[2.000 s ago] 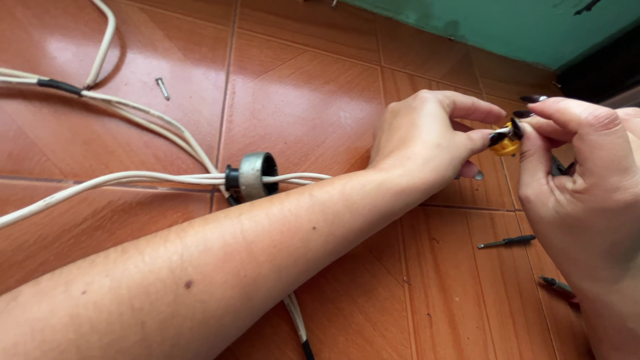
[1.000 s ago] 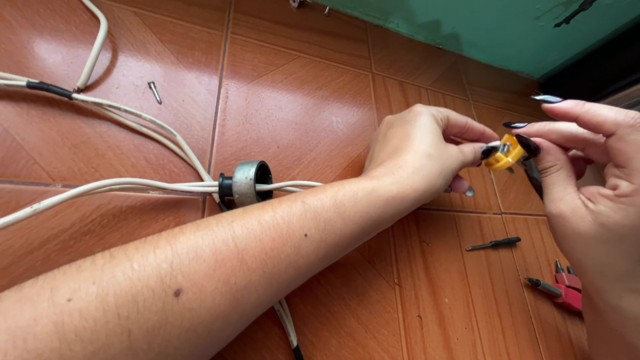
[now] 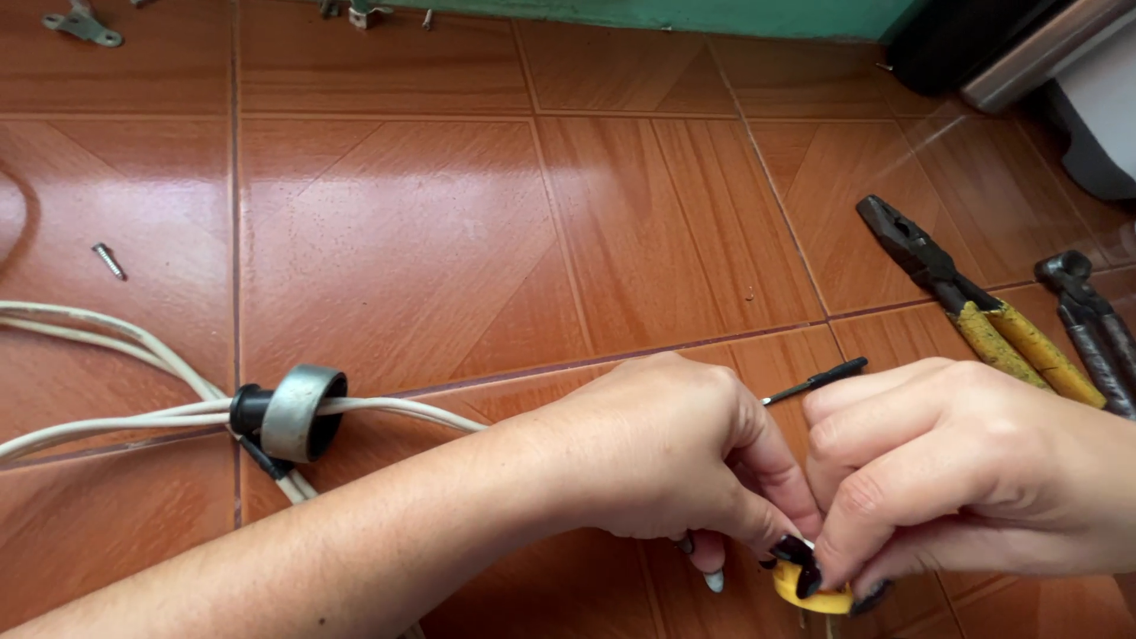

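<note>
A small yellow electrical plug (image 3: 812, 593), with metal prongs pointing down, is pinched between both hands at the lower right. My left hand (image 3: 701, 470) grips it from the left, fingertips and thumb at its top. My right hand (image 3: 941, 479) closes on it from the right, its thumb and finger against the left hand's tips. A bit of white shows between the fingers; the contact there is mostly hidden. White cables (image 3: 399, 406) run through a metal ring (image 3: 300, 414) with a black fitting and pass behind my left forearm.
A small screwdriver (image 3: 816, 382) lies behind the hands. Combination pliers (image 3: 967, 293) with yellow handles and pincers (image 3: 1092, 319) lie to the right. A screw (image 3: 109, 262) is at the left on the tiled floor (image 3: 399, 222). Metal brackets (image 3: 84, 25) sit near the green wall (image 3: 621, 13).
Both hands have come closer together over the yellow plug, hiding much of its top. The view has shifted, bringing the pliers and pincers into sight at the right.
</note>
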